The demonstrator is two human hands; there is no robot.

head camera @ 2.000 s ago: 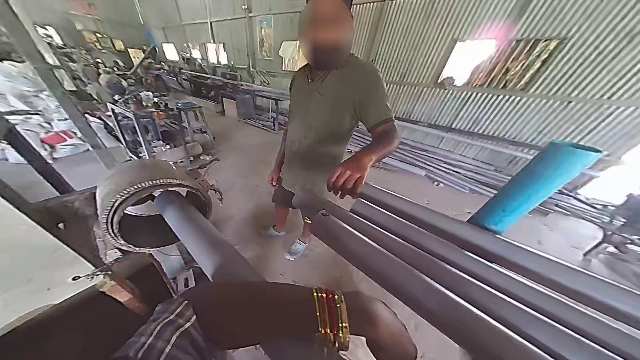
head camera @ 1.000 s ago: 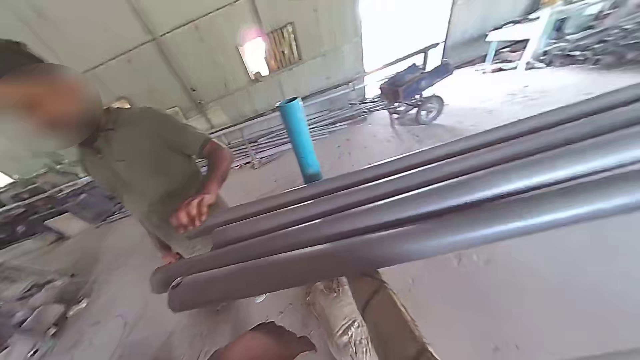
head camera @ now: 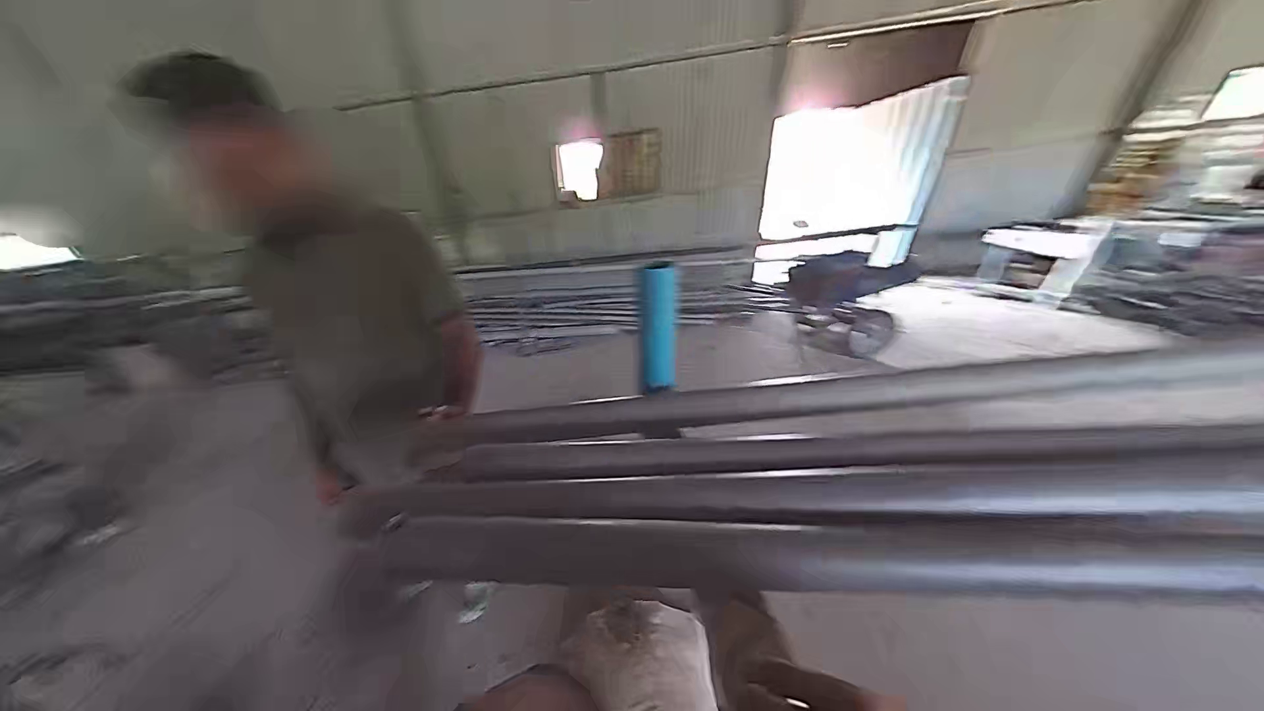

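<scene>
Several long grey metal pipes (head camera: 612, 553) lie side by side, running from the centre left to the right edge. Two blurred brown shapes sit at the bottom edge below the pipes: perhaps my left hand (head camera: 533, 689) on the left and my right hand (head camera: 820, 686) on the right. Neither shows its fingers clearly, so what they hold or touch cannot be told. Between them is a pale, worn object (head camera: 647, 657), under the nearest pipe. A person in an olive shirt (head camera: 351, 306) stands at the pipes' left ends, one hand close to the farthest pipe.
An upright blue pipe (head camera: 659, 326) stands behind the grey pipes. Farther back are a dark wheeled cart (head camera: 844, 291) by a bright doorway and a white table (head camera: 1047, 242). Long stock (head camera: 563, 306) lies along the corrugated wall. Blurred clutter (head camera: 59, 553) covers the left floor.
The view has swung strongly to the right since the oldest frame. The bangled forearm seen then no longer shows clearly. The other person's hand was over the pipe ends and is now lower, beside them.
</scene>
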